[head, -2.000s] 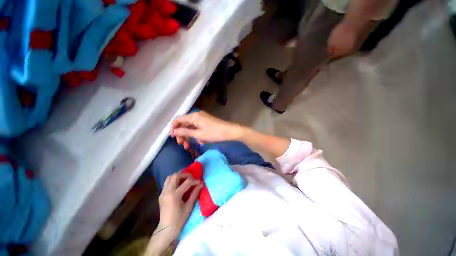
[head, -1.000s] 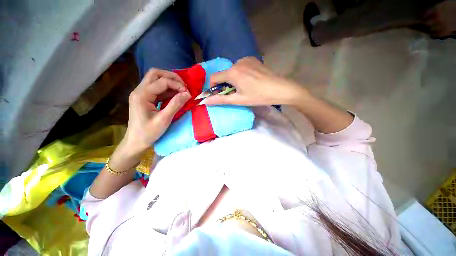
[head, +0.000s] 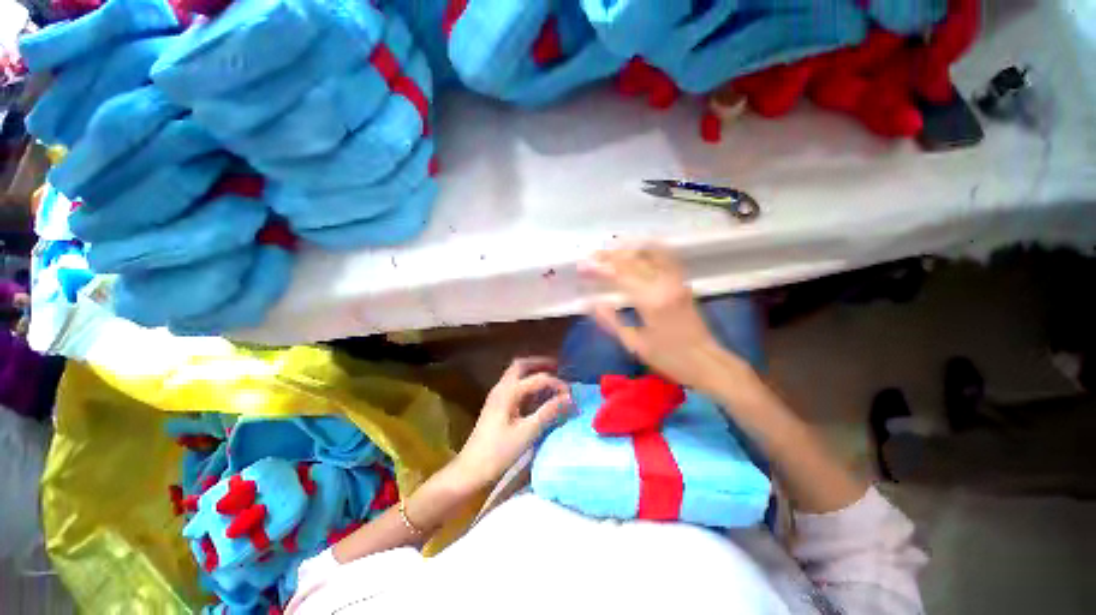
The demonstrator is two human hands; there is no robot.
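Observation:
The light-blue plush gift-box piece (head: 725, 483) lies on the lap with its red band facing up. A red plush bow (head: 639, 405) sits at the band's upper end. My left hand (head: 511, 421) is at the piece's left edge with bent fingers, thumb and fingertips close together. Any needle or thread there is too small to see. My right hand (head: 655, 306) is blurred above the piece, at the table's front edge, with fingers apart and nothing visible in it. The thread snips (head: 709, 196) lie on the white table beyond it.
Stacked light-blue plush pieces (head: 331, 138) stand on the table (head: 481, 270) at left. Loose red bows (head: 841, 90) and a dark phone (head: 949, 124) are at the far right. A yellow bag (head: 102, 481) holds pieces with bows. Shoes (head: 889, 421) show on the floor.
The snips have left my right hand and lie on the table. My right hand has moved from the piece to the table edge. My left hand has let go of the bow. The view has swung.

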